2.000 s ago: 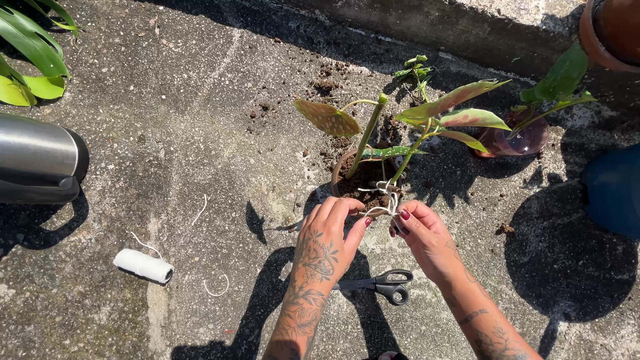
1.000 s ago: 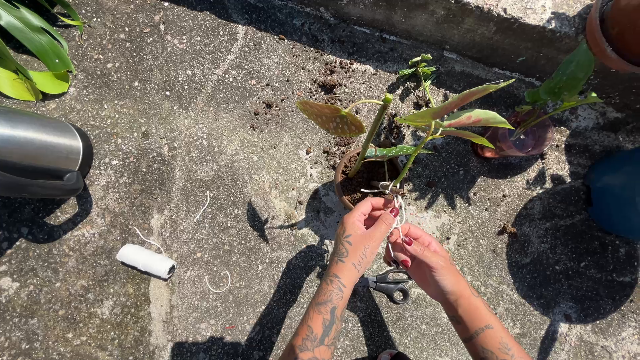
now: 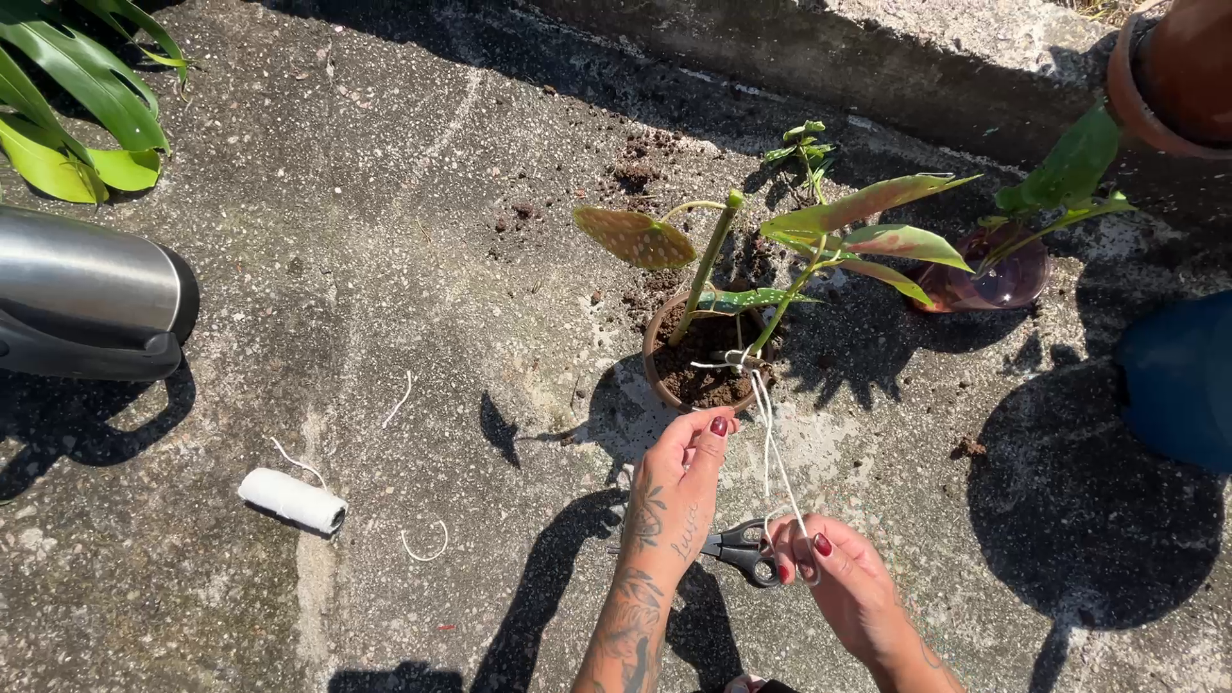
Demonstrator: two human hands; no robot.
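A small terracotta-coloured pot point(image 3: 657, 371) of soil holds a plant with a cut green stem point(image 3: 707, 269) and a thinner stem point(image 3: 784, 310) with spotted leaves. White string point(image 3: 769, 423) is tied round the base of the thinner stem, and its two ends run down to my right hand point(image 3: 847, 577), which pinches them between thumb and fingers. My left hand point(image 3: 683, 481) is just below the pot's rim, thumb and fingertips together; whether anything is between them I cannot tell. Black-handled scissors point(image 3: 746, 553) lie on the concrete, partly behind my left wrist and by my right fingers.
A white string roll point(image 3: 292, 500) and two cut pieces lie left on the concrete. A steel kettle-like vessel point(image 3: 87, 289) is at the left edge. To the right are a pink glass vase point(image 3: 1001, 274) with a cutting, a blue pot point(image 3: 1179, 380) and a terracotta pot point(image 3: 1131, 91) near the ledge.
Both hands were together at the string by the pot. They have moved apart, my right hand down and away with the string ends, and the tie at the stem now shows.
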